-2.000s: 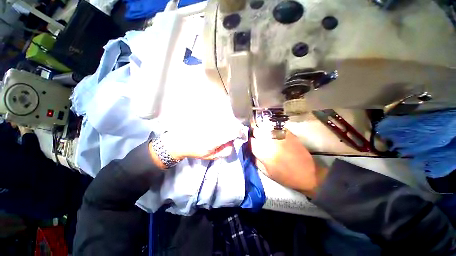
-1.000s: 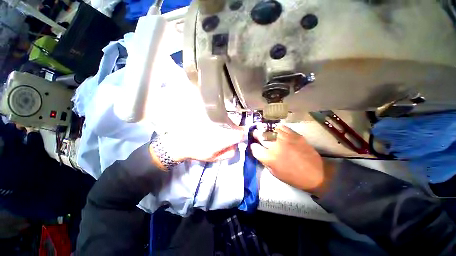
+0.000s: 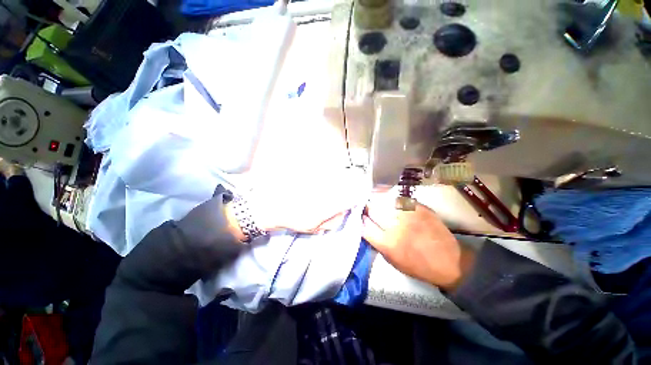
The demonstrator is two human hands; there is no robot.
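Observation:
A pale blue garment (image 3: 153, 171) is heaped left of the needle area and hangs over the table's front edge. A royal blue panel (image 3: 355, 276) shows at its right edge. The cream sewing machine head (image 3: 557, 93) is above. My left hand (image 3: 303, 210), with a metal watch at the wrist, lies flat on the garment; it is strongly overexposed. My right hand (image 3: 414, 239) has its fingertips on the cloth edge beside the needle area, under the tension knob. Glare and the machine head hide the needle and presser foot.
Red-handled snips (image 3: 491, 204) lie right of my right hand. A fringed blue cloth bundle (image 3: 599, 224) is at far right. Another machine (image 3: 36, 121) is at far left, with a person's hand (image 3: 10, 168) beside it. A measuring scale (image 3: 421, 299) runs along the table's front edge.
The view has shifted, so the machine head appears farther right and lower. The royal blue strip's lower end has swung left. Both hands stay on the cloth near the needle area.

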